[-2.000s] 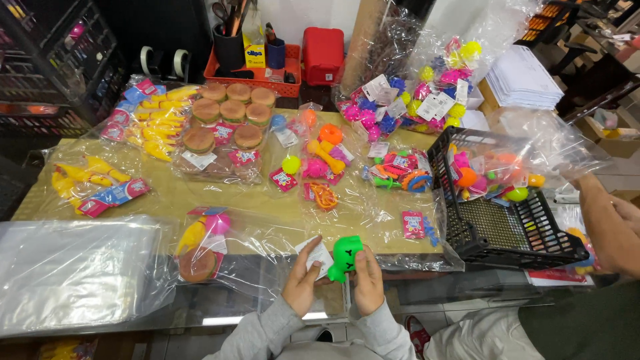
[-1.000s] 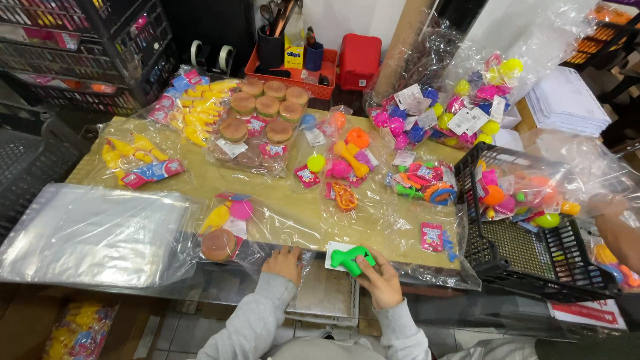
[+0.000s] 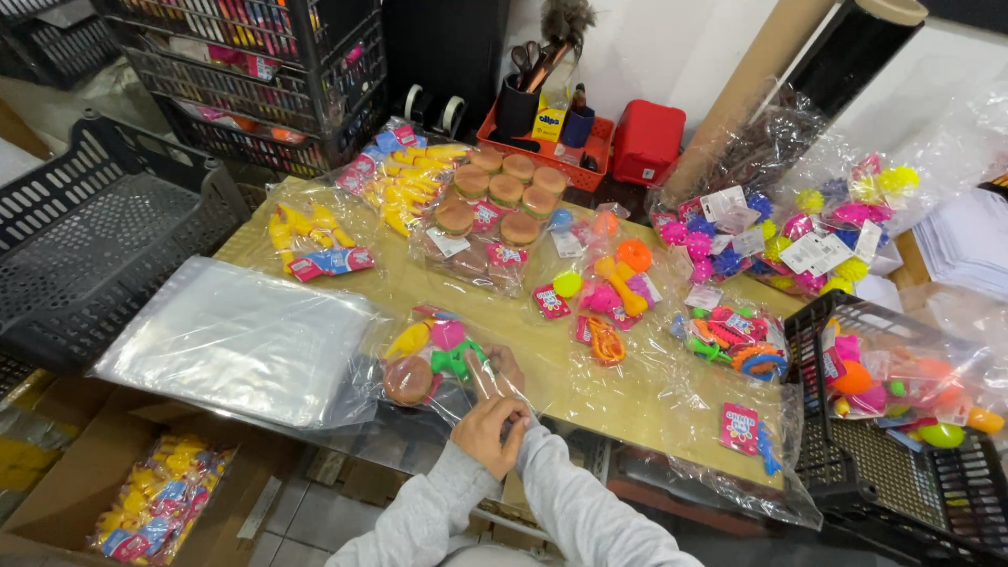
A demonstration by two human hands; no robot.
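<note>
A clear plastic bag near the table's front edge holds a toy burger (image 3: 409, 380), a yellow rubber toy (image 3: 409, 341), a pink ball (image 3: 447, 334) and a green rubber toy (image 3: 458, 361). My right hand (image 3: 502, 374) reaches inside this bag, its fingers at the green toy; whether they grip it is unclear through the film. Just in front of it, my left hand (image 3: 492, 433) is at the bag's mouth by the right wrist, fingers curled, seemingly on the film. To the left lies a stack of clear bags (image 3: 244, 342).
Bagged yellow toys (image 3: 315, 236), bagged burgers (image 3: 504, 189) and bagged mixed toys (image 3: 618, 283) cover the table. A black crate (image 3: 874, 480) stands right, another crate (image 3: 102, 228) left. An open carton (image 3: 47, 496) is below.
The green toy and my right hand have moved left to the bag with the burger; the toy is now inside it. My left hand has come beside my right wrist. The view has shifted.
</note>
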